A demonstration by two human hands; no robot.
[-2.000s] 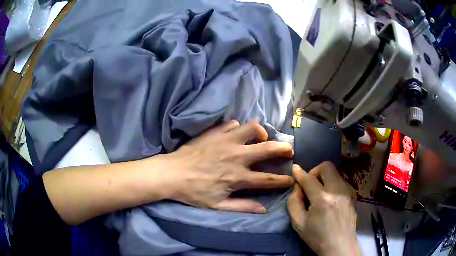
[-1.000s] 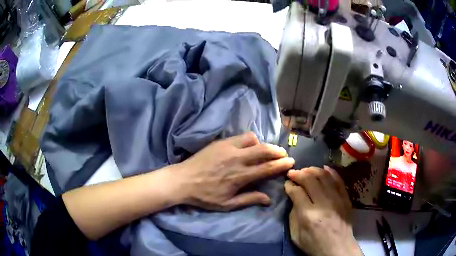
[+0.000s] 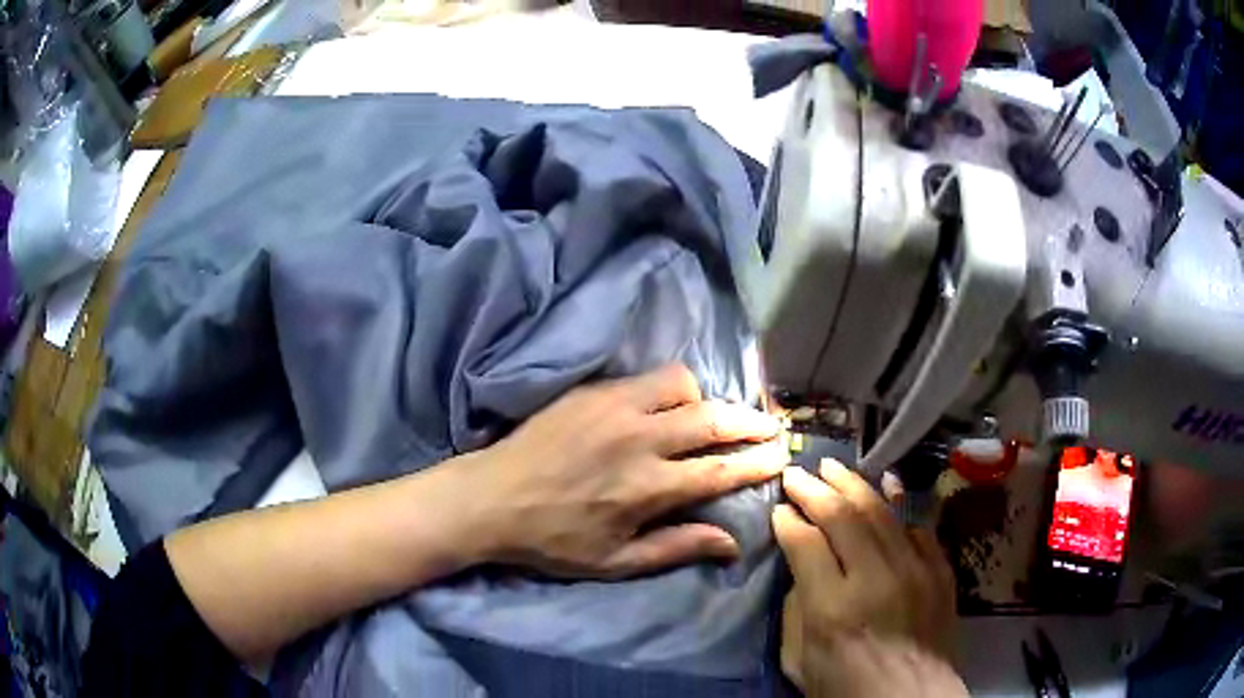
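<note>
The shiny blue-grey lining fabric (image 3: pixel 368 300) lies crumpled over the machine table, left of the sewing machine (image 3: pixel 873 259). My left hand (image 3: pixel 614 477) lies flat on it, fingers apart, the fingertips close to the presser foot (image 3: pixel 795 439). My right hand (image 3: pixel 866 586) rests at the fabric's right edge, fingers bent and fingertips beside those of the left hand. Its thumb and any grip on the cloth are hidden. A darker band (image 3: pixel 573 678) of cloth shows at the bottom. The needle tip cannot be made out.
A smartphone (image 3: pixel 1091 518) with a lit red screen stands right of my right hand. Black thread snips (image 3: pixel 1045 668) lie below it. Red scissor handles (image 3: pixel 985 461) show behind the machine head. A pink thread cone (image 3: pixel 928 48) is on top. Clear plastic wrap (image 3: pixel 68 191) lies at far left.
The camera view has shifted, showing more of the machine's top and the pink cone. Both hands are closer to the presser foot than two seconds ago, and the fabric has moved with them.
</note>
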